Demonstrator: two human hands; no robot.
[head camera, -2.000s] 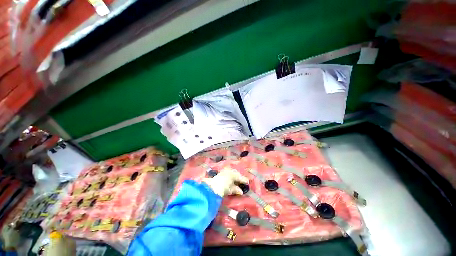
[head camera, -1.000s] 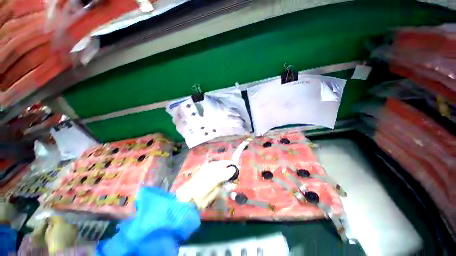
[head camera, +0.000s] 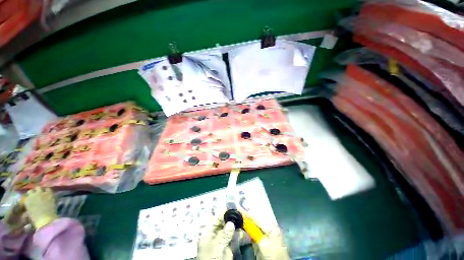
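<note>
A wristwatch (head camera: 233, 217) with a round black dial and a pale strap is held over the film sheet, its strap pointing up to a gold-coloured end. My left hand (head camera: 216, 241), in a cream glove, grips the watch from the left. My right hand (head camera: 272, 245), also gloved, holds a yellow-handled tool (head camera: 252, 228) close against the watch head; its tip is hidden. The white film sheet (head camera: 203, 213) with rows of small grey shapes lies beneath and behind the hands. The foam watch tray (head camera: 173, 161) with rows of watches sits behind it.
A second foam tray (head camera: 109, 147) with gold-strapped watches is at left. A person's gloved hands (head camera: 41, 207) and pink sleeve are at lower left. White backing sheets (head camera: 330, 157) lie right of the centre tray. Stacked foam trays (head camera: 402, 132) stand at right. Papers (head camera: 269, 71) hang behind.
The gloved hand has brought a watch from the centre tray down over the film sheet. Both my hands and the yellow-handled tool are now in view. The view has shifted down and right.
</note>
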